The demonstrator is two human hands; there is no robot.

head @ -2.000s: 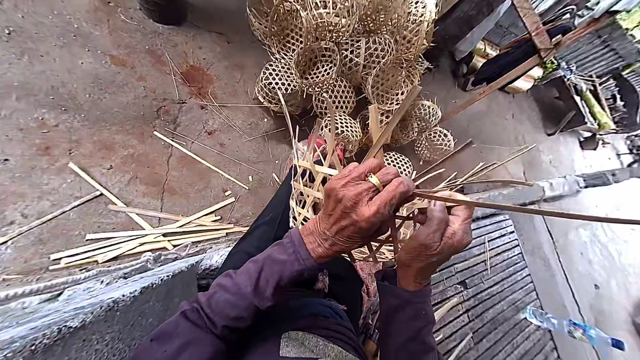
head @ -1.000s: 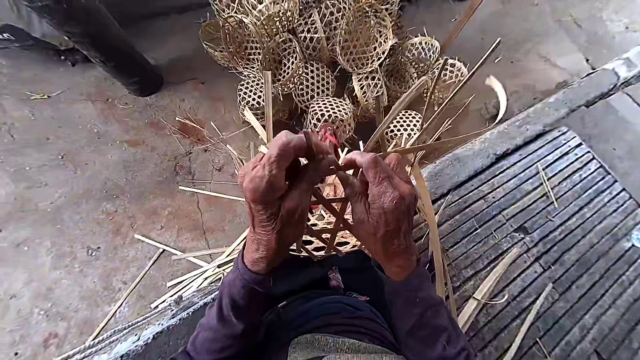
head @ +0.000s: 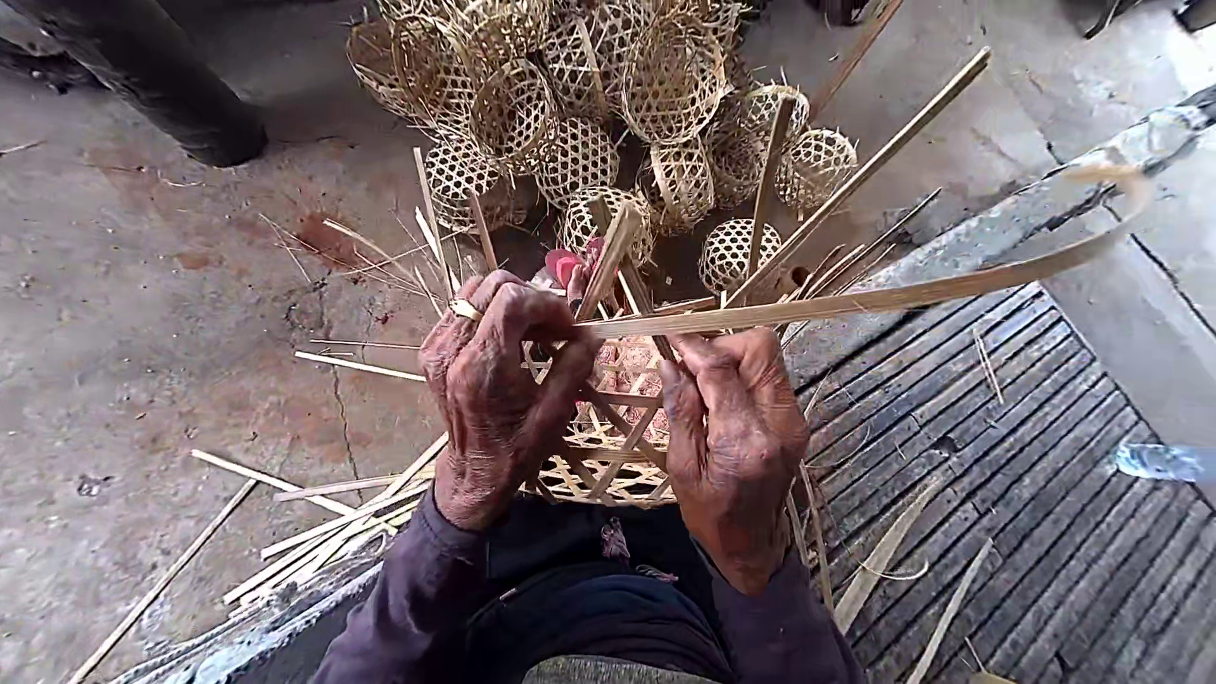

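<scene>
A partly woven open-weave basket (head: 608,456) of flat bamboo strips rests at my lap, with loose strip ends standing up from its far rim. My left hand (head: 503,380), with a ring on one finger, pinches a long bamboo strip (head: 855,299) at the rim. That strip runs rightward above my right hand and curls at its far end. My right hand (head: 731,427) pinches a darker upright strip at the basket's right side between thumb and forefinger. The fingertips of both hands partly hide the rim.
Finished-looking woven baskets (head: 674,85) lie heaped on the concrete floor ahead. Cut bamboo strips (head: 332,532) lie at the left. A dark post (head: 161,76) stands at upper left. On the right are a slatted mat (head: 969,456) and a plastic bottle (head: 1164,463); a concrete ledge (head: 1007,218) runs diagonally.
My hands were close together at the rim one second ago and are now farther apart. The long strip now stretches out to the right from my left hand.
</scene>
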